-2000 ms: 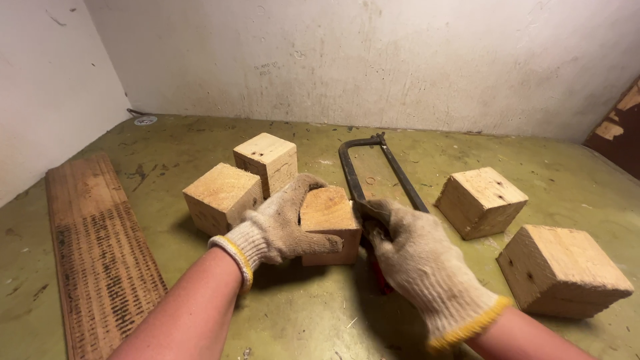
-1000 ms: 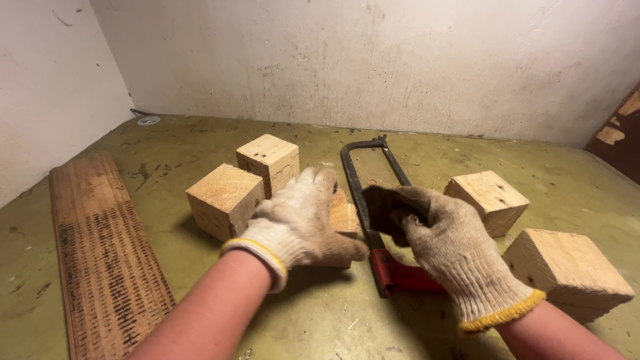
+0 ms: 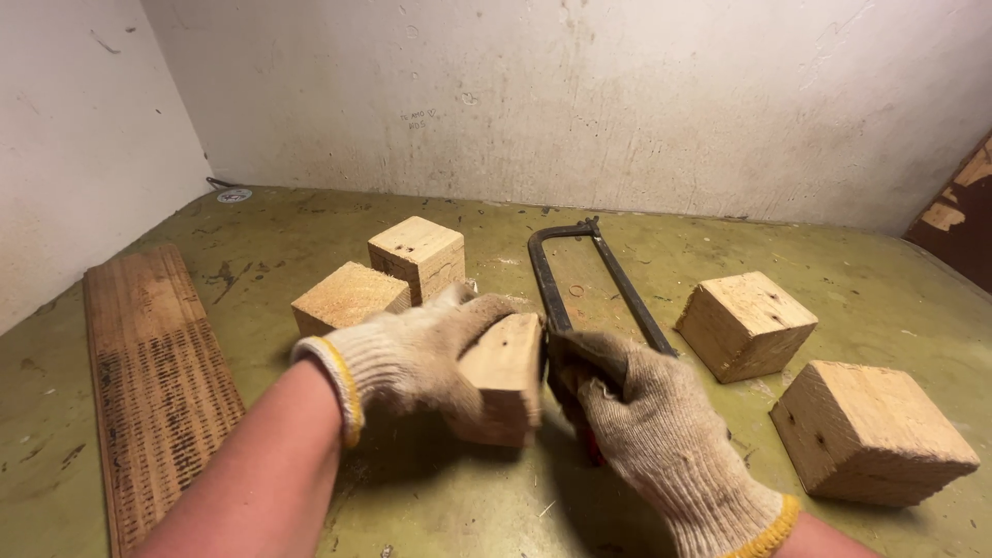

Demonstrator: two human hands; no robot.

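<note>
My left hand [image 3: 422, 356], in a knit work glove with a yellow cuff edge, grips a wooden block [image 3: 504, 360] from its left side. My gloved right hand [image 3: 651, 418] pinches a dark, thin piece [image 3: 573, 360], possibly sandpaper, at the block's right face. Behind and partly under the right hand lies a hacksaw [image 3: 549, 279] with a dark metal frame; a bit of red shows beneath that hand. Two wooden blocks [image 3: 418, 252] [image 3: 349, 298] stand behind my left hand. Another two [image 3: 748, 325] [image 3: 876, 434] sit to the right.
A flat, grooved wooden board [image 3: 167, 387] lies at the left on the green, stained work surface [image 3: 310, 232]. Pale walls [image 3: 542, 101] rise behind and at the left. A round sticker [image 3: 234, 196] is near the back left corner, and a brown, chipped panel [image 3: 957, 217] stands far right.
One second ago my left hand covered most of the block and my right hand was apart from it, with the red saw handle in view. Now the right hand is against the block, covering most of that handle.
</note>
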